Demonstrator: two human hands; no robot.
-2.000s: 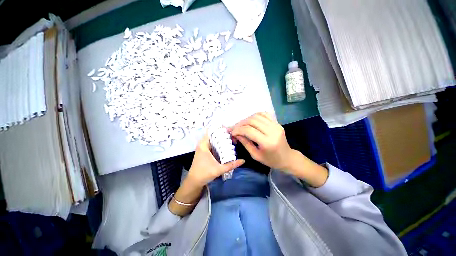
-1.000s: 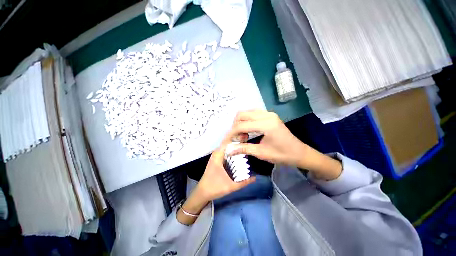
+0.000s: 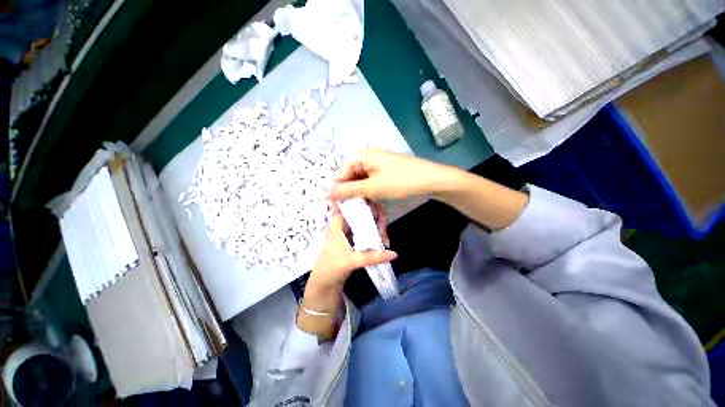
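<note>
A bundle of narrow white strips [image 3: 364, 228] is held upright-slanting in my left hand [image 3: 334, 258], thumb across its near side. My right hand [image 3: 381, 176] is at the far end of the bundle, with fingertips bent together; whether a small piece is between them cannot be told. A large heap of small white leaf-shaped pieces [image 3: 258, 187] lies on the white-grey board [image 3: 238, 298]. A small bottle with a printed label [image 3: 441, 118] stands on the green bench right of the board.
Layered stacks of white strips stand at left [image 3: 99, 234] and right [image 3: 548, 48]. Crumpled white cloth [image 3: 330, 32] lies at the board's far edge. A blue crate with tan cardboard [image 3: 684, 135] is at right. A round white fan [image 3: 44, 374] is lower left.
The view has turned, and more shows at the left. My right hand has moved to the far end of the bundle. The bundle now shows a smoother side instead of its toothed face.
</note>
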